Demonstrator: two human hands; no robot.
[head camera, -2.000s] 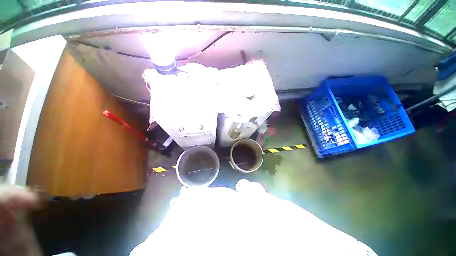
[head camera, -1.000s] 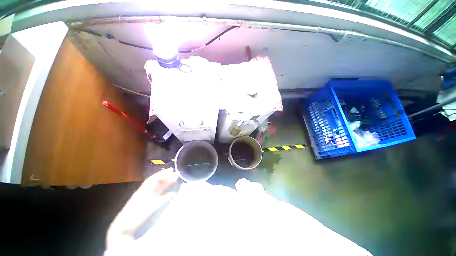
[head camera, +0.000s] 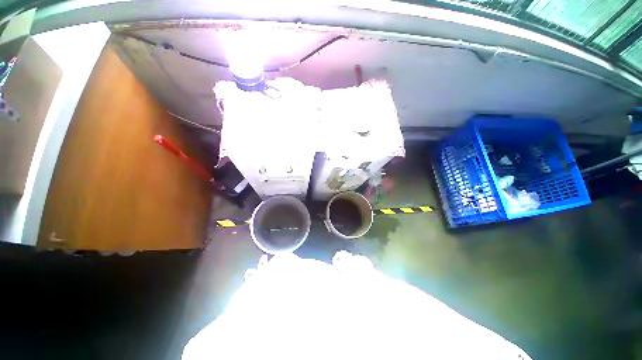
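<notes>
Neither of my hands can be made out. A glaring white shape, too washed out to name, fills the bottom middle (head camera: 352, 316). Nearest in front of it on the floor stand two round open buckets: a greyish one (head camera: 255, 235) on the left with dark contents, and a smaller brownish one (head camera: 369, 223) to its right, also dark inside. Behind them two white boxes with pinkish lacy covers (head camera: 264, 133) stand side by side.
A blue slatted crate (head camera: 503, 213) with whitish and dark items stands at the right by the wall. A brown wooden panel (head camera: 134, 155) with a white edge is at the left. A red stick (head camera: 183, 158) leans between panel and boxes. Yellow-black tape (head camera: 405, 210) crosses the floor.
A hand, blurred at the left edge two seconds ago and beside the greyish bucket one second ago, has gone from view. The view has shifted slightly; the buckets and crate look unmoved.
</notes>
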